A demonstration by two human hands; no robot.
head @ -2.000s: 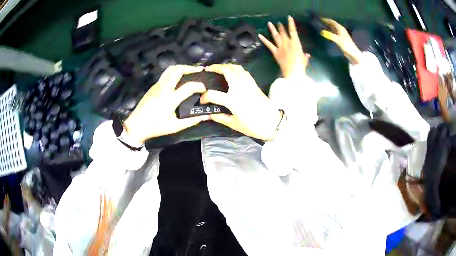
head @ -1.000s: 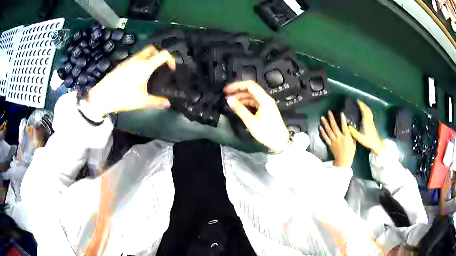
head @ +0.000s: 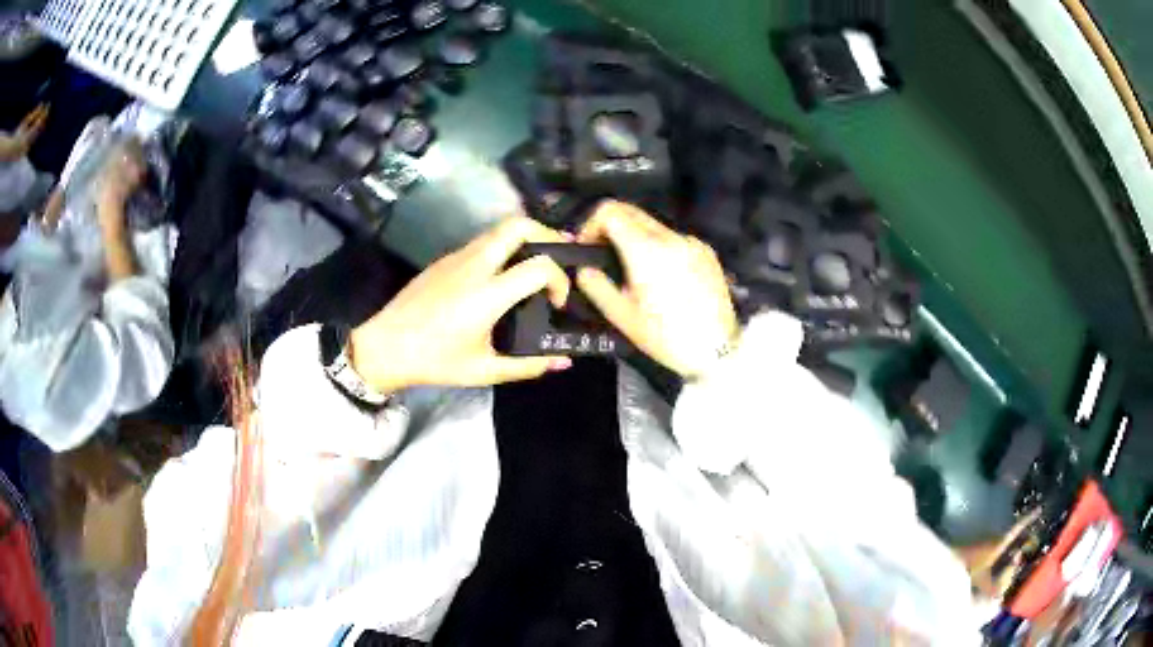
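A black squarish housing (head: 580, 340) with small white marks along its near edge is held in front of my body. My left hand (head: 462, 307) grips its left side, thumb along the near edge. My right hand (head: 664, 288) grips its right side, with fingertips over its middle. My fingers hide the centre, so I cannot tell whether a cap sits in it. More black housings (head: 616, 142) lie piled behind and to the right of my hands. Dark button caps (head: 360, 70) lie in a loose heap at the upper left.
A white tray with rows of holes (head: 142, 38) is at the upper left. A dark unit with a white label (head: 841, 66) sits on the green conveyor (head: 708, 38). A red tray (head: 1068, 550) is at the lower right. Another person's arm (head: 114, 215) shows at left.
The view has turned, so caps and tray appear higher. One second ago my hands were apart over the pile; now they are together on one housing.
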